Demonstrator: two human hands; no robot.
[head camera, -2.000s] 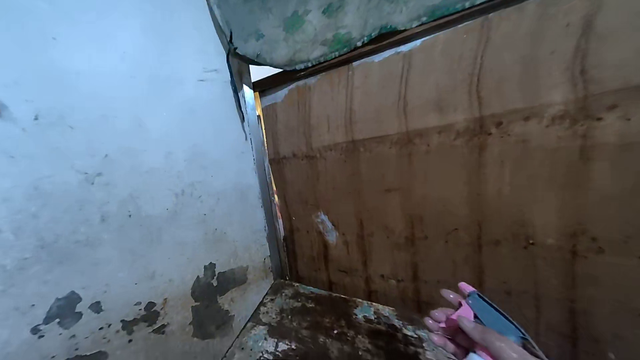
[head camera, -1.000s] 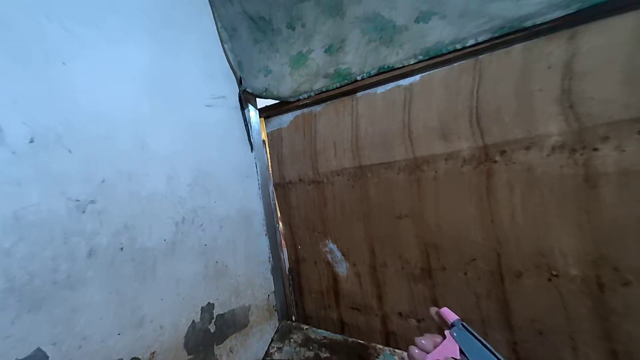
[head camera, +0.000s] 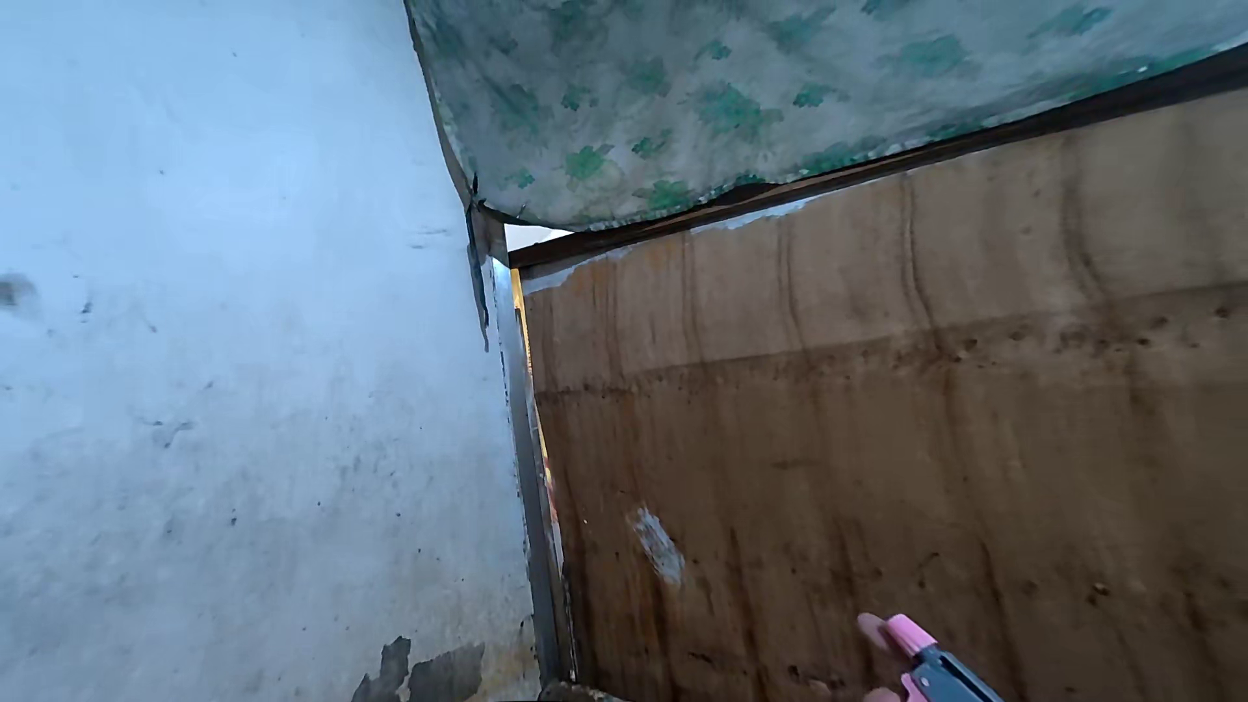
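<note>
At the bottom right of the head view, my right hand (head camera: 876, 634) is mostly cut off by the frame's edge. Only fingertips show, against a pink and grey plastic tool (head camera: 944, 675) that the hand holds. The tool's pink end points up and to the left, in front of a brown plywood panel (head camera: 829, 468). Its lower part is out of frame, so its exact kind cannot be told. My left hand is not in view.
A pale, stained wall (head camera: 253, 341) with peeling patches stands at the left. Green-patterned cloth (head camera: 721, 107) hangs above a dark wooden rail (head camera: 829, 185). Between wall and panel runs an upright post (head camera: 531, 487) with a narrow bright gap beside it.
The view has tilted upward, showing more cloth and less of the worn surface at the bottom. My right hand and the pink and grey tool now show less, lower at the frame's edge.
</note>
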